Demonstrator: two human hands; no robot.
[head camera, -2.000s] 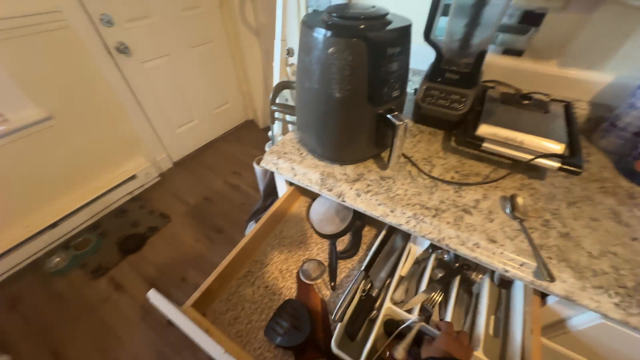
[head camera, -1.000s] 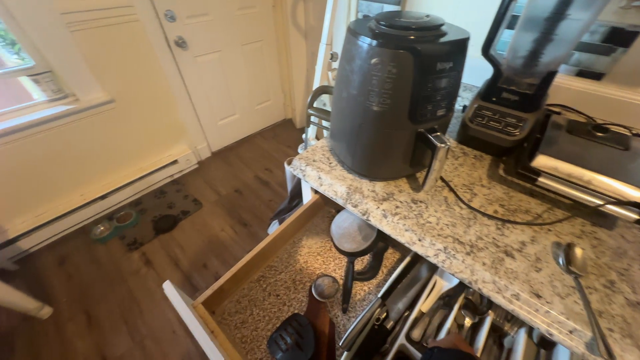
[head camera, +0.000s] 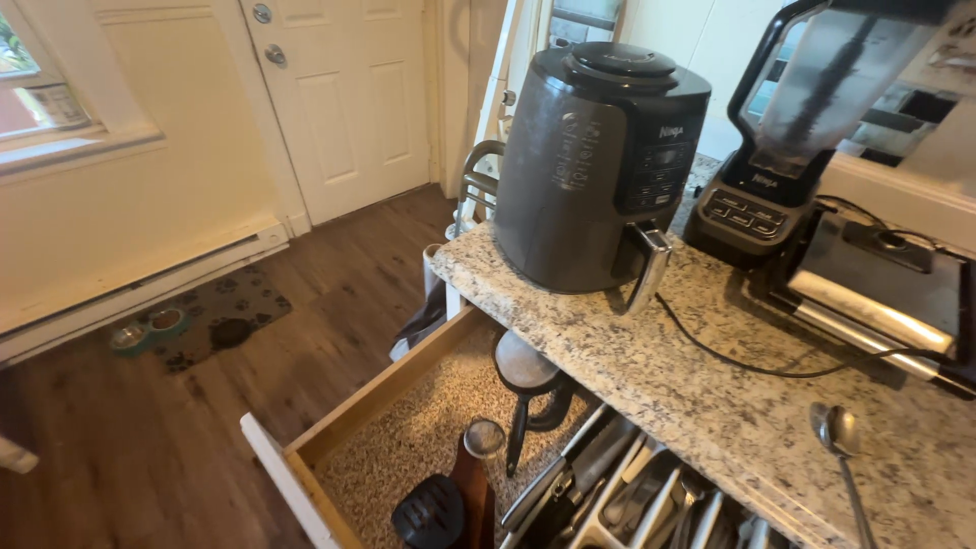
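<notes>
Neither of my hands shows in the head view now. An open wooden drawer (head camera: 381, 381) juts out below the granite countertop. Inside it lie a small round strainer with a black handle (head camera: 526, 362), a black slotted utensil (head camera: 428, 511), a dark wooden piece (head camera: 473, 488) with a small round strainer-like thing (head camera: 484, 438) at its top, and a cutlery tray (head camera: 659, 503) holding knives, forks and spoons, cut off by the lower edge. Two metal spoons (head camera: 842, 431) rest together on the counter at the right.
On the granite countertop (head camera: 579, 347) stand a Ninja air fryer (head camera: 572, 168), a Ninja blender (head camera: 755, 206) and a contact grill (head camera: 877, 290) beside a black cord (head camera: 732, 366). Pet bowls (head camera: 149, 328) sit on a paw-print mat (head camera: 252, 305) near a white door (head camera: 366, 99).
A hand was at the cutlery tray two seconds ago and at the lower edge one second ago; now it is out of view. The view has swung left.
</notes>
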